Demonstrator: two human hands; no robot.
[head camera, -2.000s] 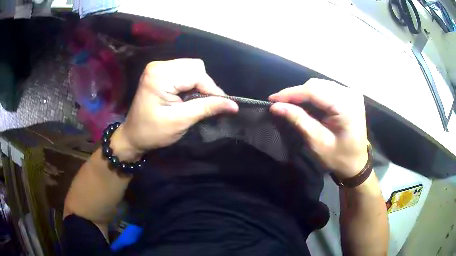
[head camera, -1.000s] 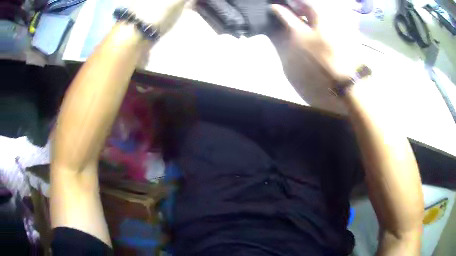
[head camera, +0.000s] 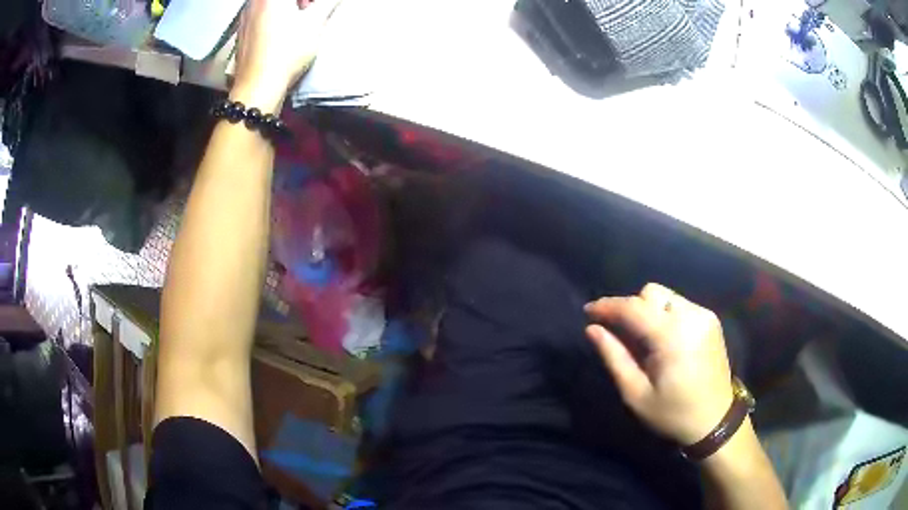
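My left hand (head camera: 282, 45) is at the top left, over the left part of the white table, beside a stack of flat pale pieces (head camera: 334, 97). Its fingers are partly cut off by the top edge and washed out by glare, so I cannot tell whether it holds anything. My right hand (head camera: 672, 364) is over my lap, empty, with thumb and fingers apart. Dark grey, fine-patterned fabric pieces (head camera: 652, 38) lie overlapping in a pile on the table at the top, right of centre.
The table's dark front edge (head camera: 597, 194) runs between the pile and my lap. Black-handled scissors (head camera: 881, 100) lie at the far right. A pink plastic bag (head camera: 334, 234) and an open cardboard box (head camera: 299, 383) are below left. A patterned phone (head camera: 871, 478) is at lower right.
Both hands have left the dark grey fabric, which now lies on the table. My left hand has moved to the stack at the left. My right hand has come back over my lap, empty.
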